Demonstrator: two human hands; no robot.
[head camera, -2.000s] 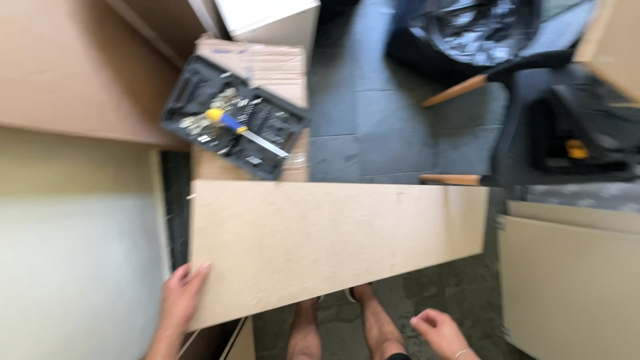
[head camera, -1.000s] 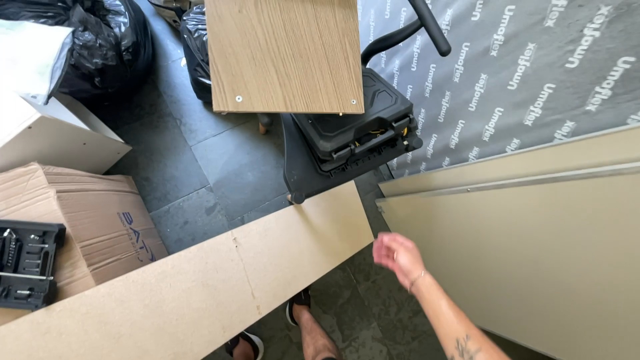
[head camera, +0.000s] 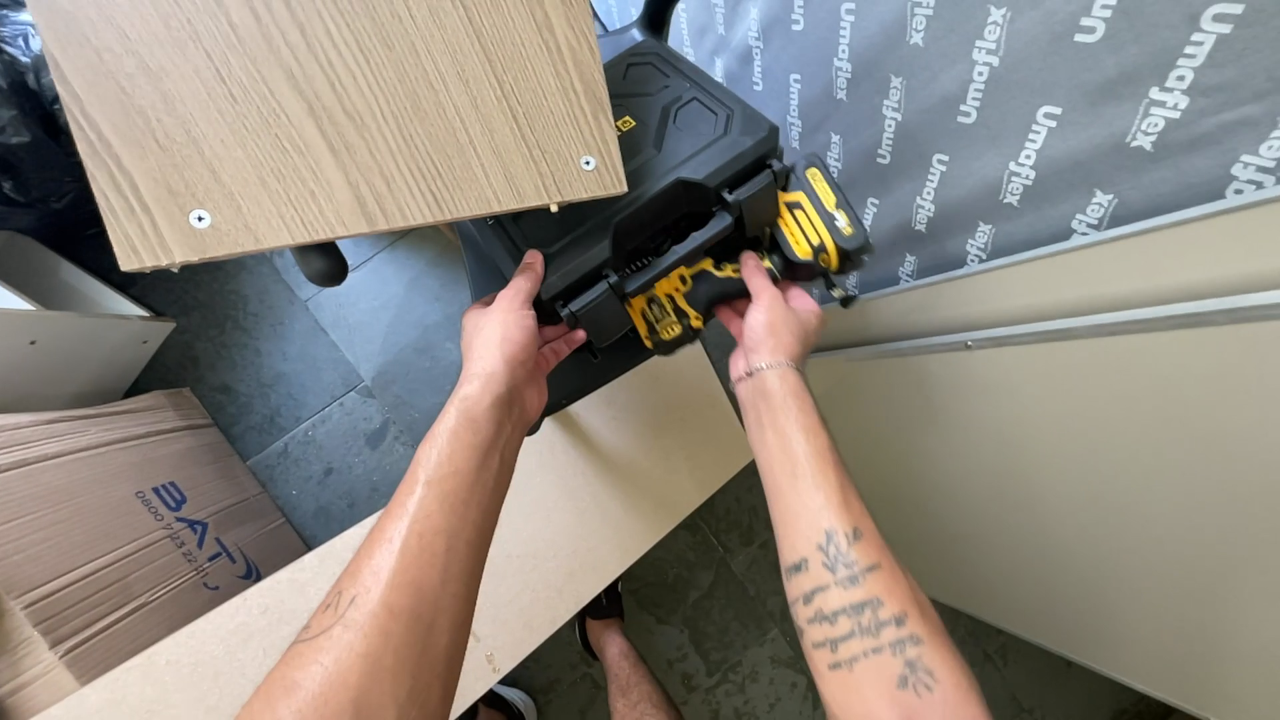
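Note:
My right hand is closed around the grip of a yellow and black cordless drill, its battery end pointing up to the right. Right behind the drill lies a black plastic tool case with a handle and latches on its front side. With thumb and fingers, my left hand grips the case's front left corner. The case rests on a black seat, mostly hidden. Below my hands a long pale board runs diagonally.
A wood-grain panel with screws overhangs the case at the upper left. A cardboard box and a white cabinet part stand at left. Large beige panels stand at right, before printed grey sheeting. Dark tiles form the floor.
My right hand has moved up to the case and taken hold of the drill. My left hand, out of view one second ago, is now on the case. The view has come closer to the case.

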